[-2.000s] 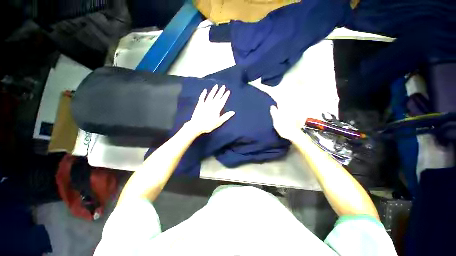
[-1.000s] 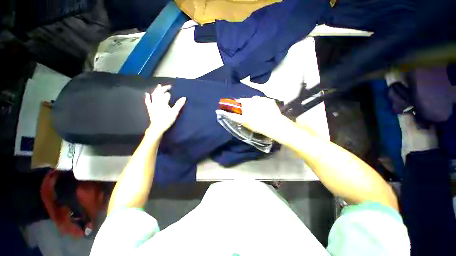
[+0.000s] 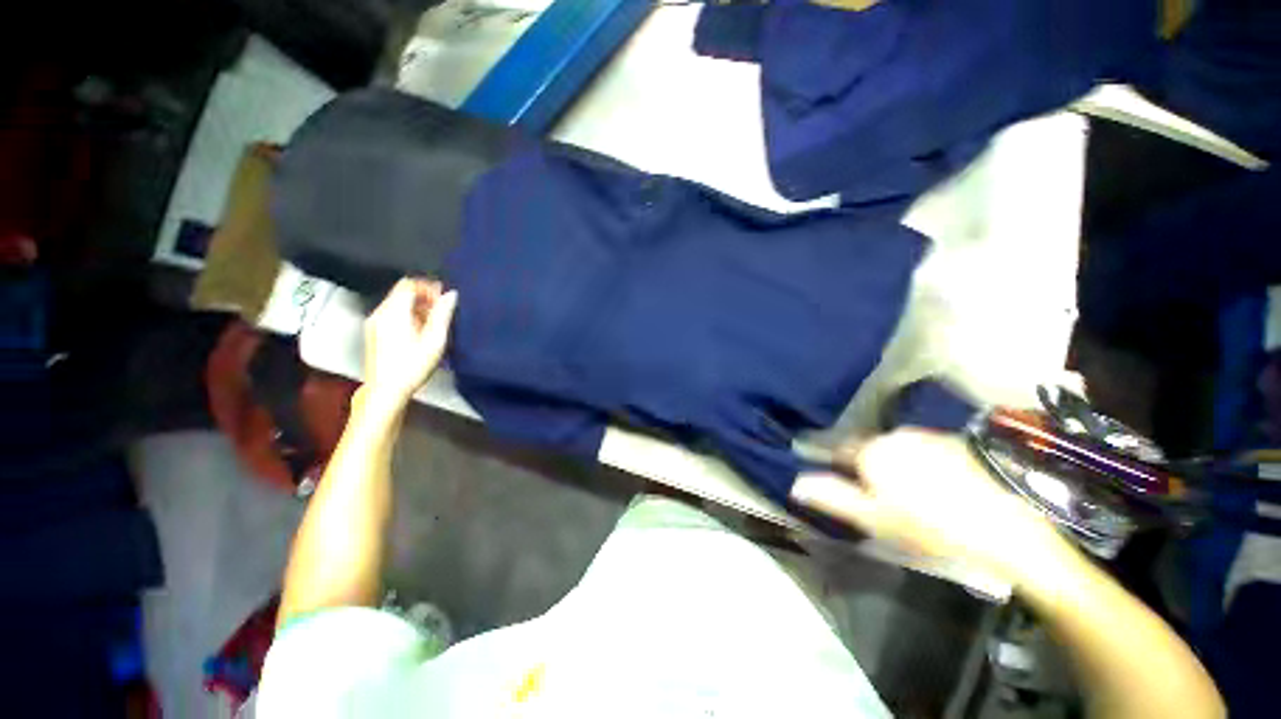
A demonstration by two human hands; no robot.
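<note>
The navy garment (image 3: 660, 281) lies over the right part of the dark padded form (image 3: 379, 190), its near edge hanging at the table front. My left hand (image 3: 408, 337) is at the form's near side by the garment's left edge, fingers curled; whether it pinches cloth is hard to see. My right hand (image 3: 913, 492) is blurred, low over the garment's near right corner; its hold on the cloth is unclear. The steam iron (image 3: 1075, 464), with an orange-red handle, stands just right of that hand, out of its grasp.
A pale table top (image 3: 1004, 267) lies under the form. A blue bar (image 3: 562, 56) slants behind it. More navy cloth (image 3: 899, 99) is piled at the far side. A red bag (image 3: 288, 407) is low at the left. A hose or cable leads right from the iron.
My right hand has let go of the iron, now at the right. The garment reaches further left over the form. My left hand has moved off its top to the near edge. The view has tilted.
</note>
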